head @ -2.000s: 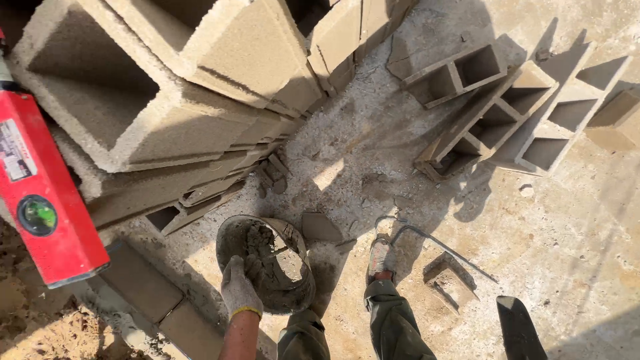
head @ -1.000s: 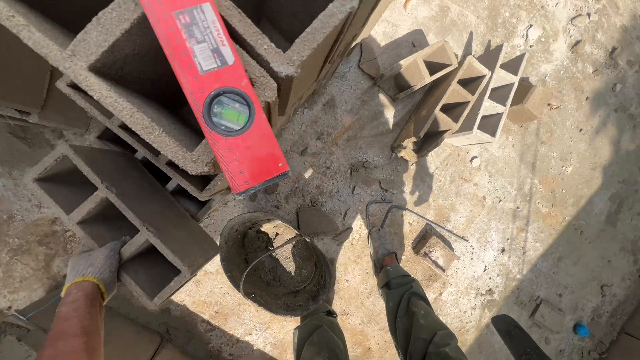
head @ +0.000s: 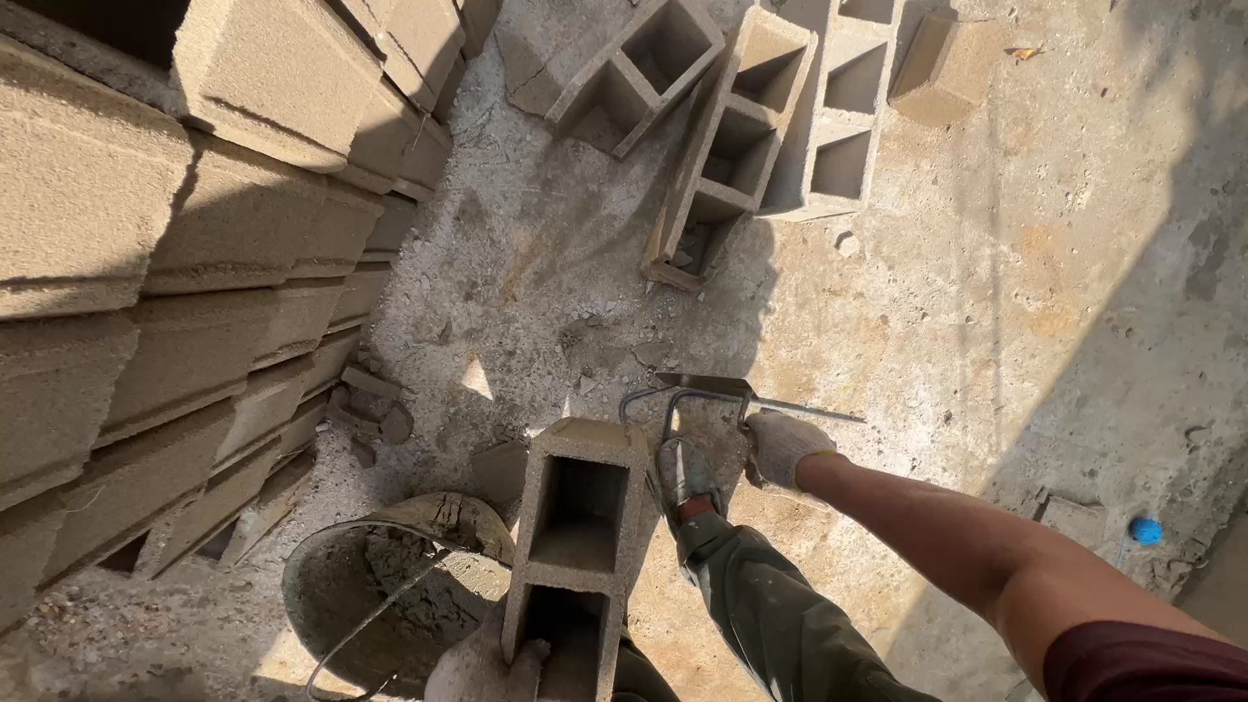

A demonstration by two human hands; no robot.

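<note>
My left hand point(head: 487, 663), in a light work glove, grips a hollow concrete block point(head: 575, 575) by the wall of its lower cell, at the bottom centre. To the block's left stands a bucket of mortar point(head: 390, 585) with a wire handle. My right hand point(head: 785, 448), also gloved, is shut on the handle of a trowel point(head: 704, 383), whose blade points left above my shoe. A bent metal rod point(head: 809, 408) lies behind the trowel, partly hidden by it.
Stacked concrete blocks point(head: 224, 331) form a high wall on the left. More hollow blocks point(head: 721, 146) lie on the concrete floor at the top, beside a block piece point(head: 941, 73). Broken bits point(head: 370, 405) lie by the stack. A blue object point(head: 1146, 530) sits at the right.
The left hand has moved from the far left to beside the bucket, holding a block. The right hand with the trowel has come into view. The red spirit level is out of view; the view has shifted.
</note>
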